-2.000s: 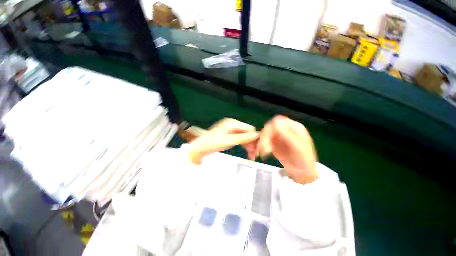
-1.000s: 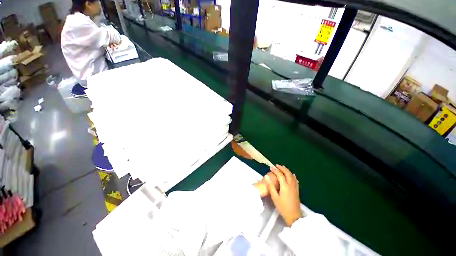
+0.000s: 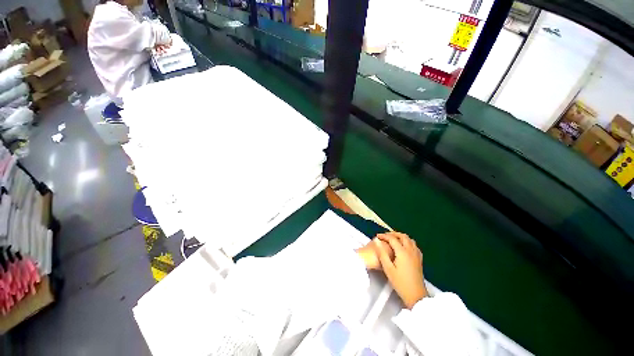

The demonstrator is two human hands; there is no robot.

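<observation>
My right hand (image 3: 403, 268) rests with bent fingers over my left hand (image 3: 370, 256), of which only a small part shows past the white sleeve. The hands touch above the far edge of a white blister tray (image 3: 177, 306); whether anything is between them is hidden. Grey-blue rounded device ends (image 3: 336, 336) show in the tray below my hands. The rest of the tray is overexposed and partly covered by my sleeves. A tall stack of white trays (image 3: 222, 149) stands to the left.
Green belt (image 3: 473, 264) runs beyond the tray, with a tan and brown strip (image 3: 354, 205) by the black post (image 3: 342, 83). A crumpled clear bag (image 3: 417, 110) lies on the upper shelf. A person in a white smock (image 3: 118, 49) works at far left. Cartons stand at both sides.
The view has swung left since two seconds ago, bringing the stack and co-worker into view. My hands came down from a raised, blurred position to rest together, nearly still over the last second.
</observation>
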